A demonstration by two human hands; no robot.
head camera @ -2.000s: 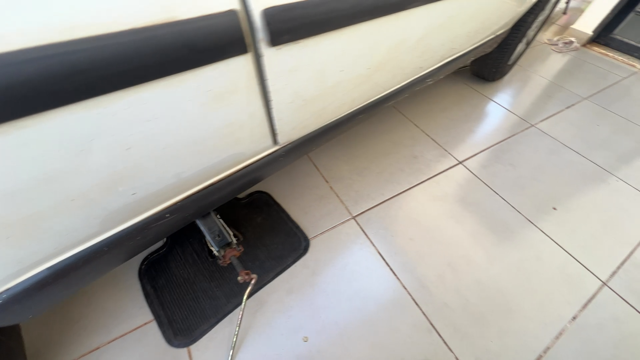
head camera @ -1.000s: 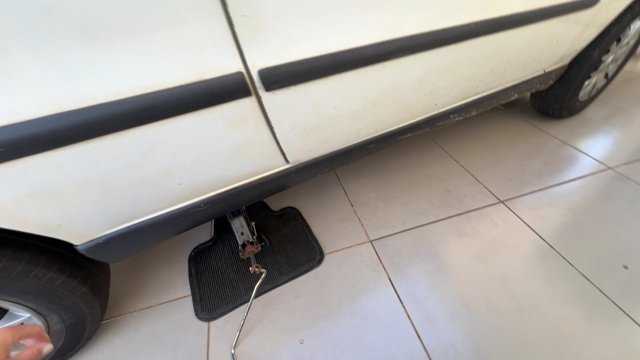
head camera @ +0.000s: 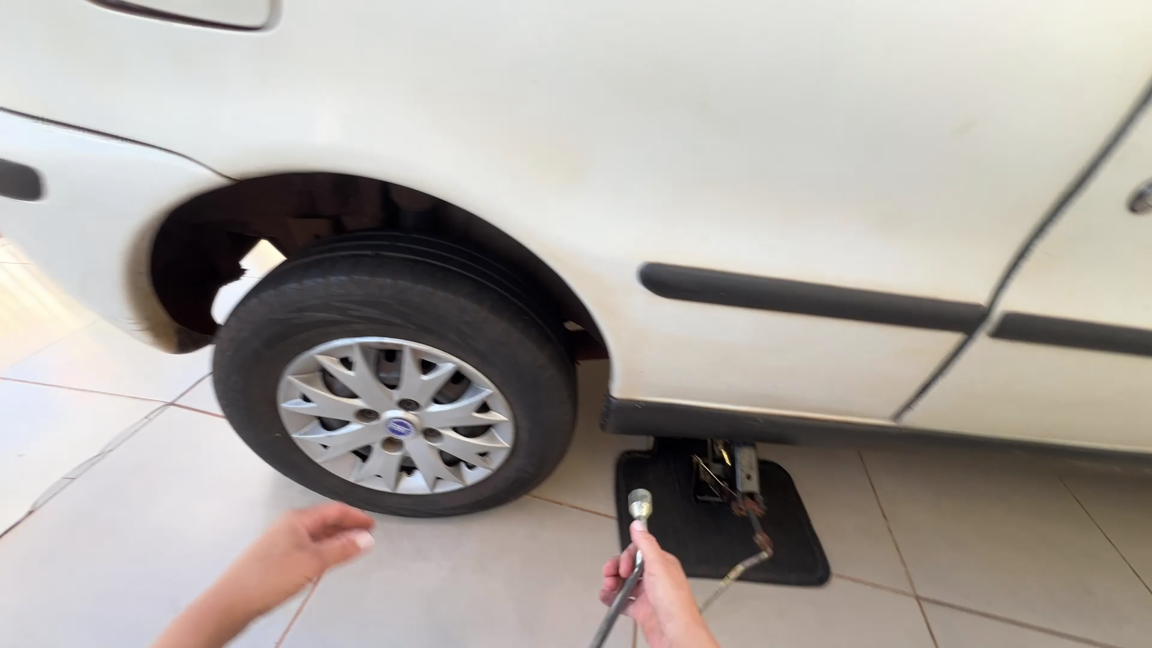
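My right hand (head camera: pixel 650 576) holds a metal lug wrench (head camera: pixel 640 507) near its socket end, which points up; the lower end of its bar leaves the bottom of the view. My left hand (head camera: pixel 315 544) holds nothing, its fingers curled a little with a gap at the thumb, in front of the car's wheel (head camera: pixel 396 423). That wheel has a silver multi-spoke cover with a round blue badge, and bolts show around the badge. Under the dark sill stands a scissor jack (head camera: pixel 745 472) on a black ribbed car mat (head camera: pixel 792 540), with a cranked handle (head camera: pixel 747 565) attached.
The white car body (head camera: pixel 558 180) fills the upper view, with a black side moulding (head camera: pixel 810 300) and a dark sill (head camera: pixel 765 421). Pale floor tiles (head camera: pixel 450 576) lie below. A thin cord or wire (head camera: pixel 108 445) crosses the floor at the left.
The view has swung left to the wheel. My right hand with the lug wrench has come into view. One hand was partly visible at the left edge a second ago.
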